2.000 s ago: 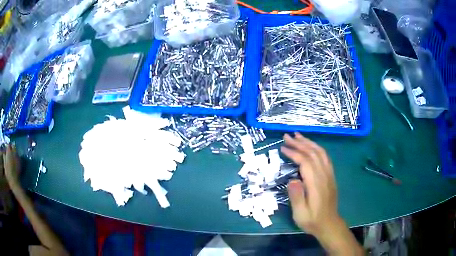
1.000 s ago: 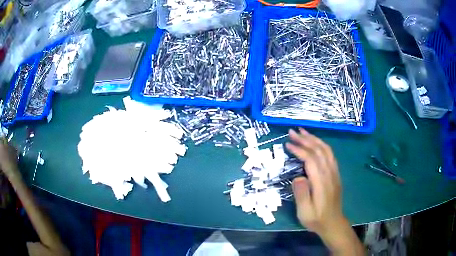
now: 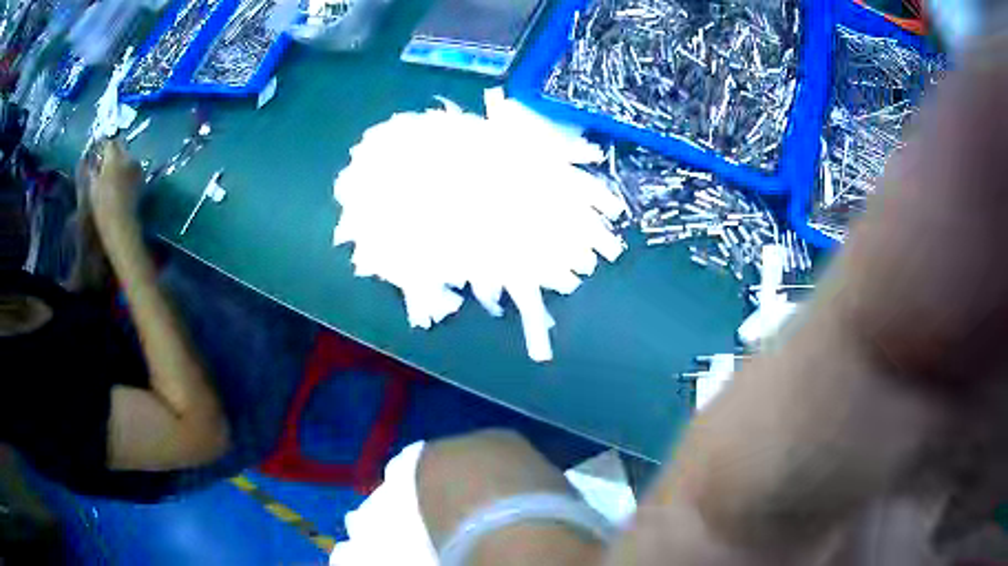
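Note:
A large blurred hand and forearm, seemingly my right hand (image 3: pixel 851 343), fills the right side close to the camera. Its fingers cannot be made out, nor whether it holds anything. My left hand cannot be identified. A loose pile of white strips (image 3: pixel 475 205) lies on the green bench. Short metal pieces (image 3: pixel 707 221) lie loose to its right, below a blue tray (image 3: pixel 652 127) of such pieces. A second blue tray (image 3: pixel 812 224) with long thin rods is partly hidden by the arm. White-wrapped bundles (image 3: pixel 715 378) show at the arm's edge, mostly covered.
A flat scale (image 3: pixel 470 39) stands behind the strips. Small blue trays (image 3: pixel 238 86) are at the upper left. Another person's arm (image 3: pixel 155 299) rests at the left bench edge. A red stool (image 3: pixel 332 409) is on the floor. A rounded skin-toned shape with a pale band (image 3: pixel 497 486) is below.
The view has swung left and down, so bench things sit further right. The right hand has left the bundles and now looms blurred near the camera. The skin-toned shape has appeared below.

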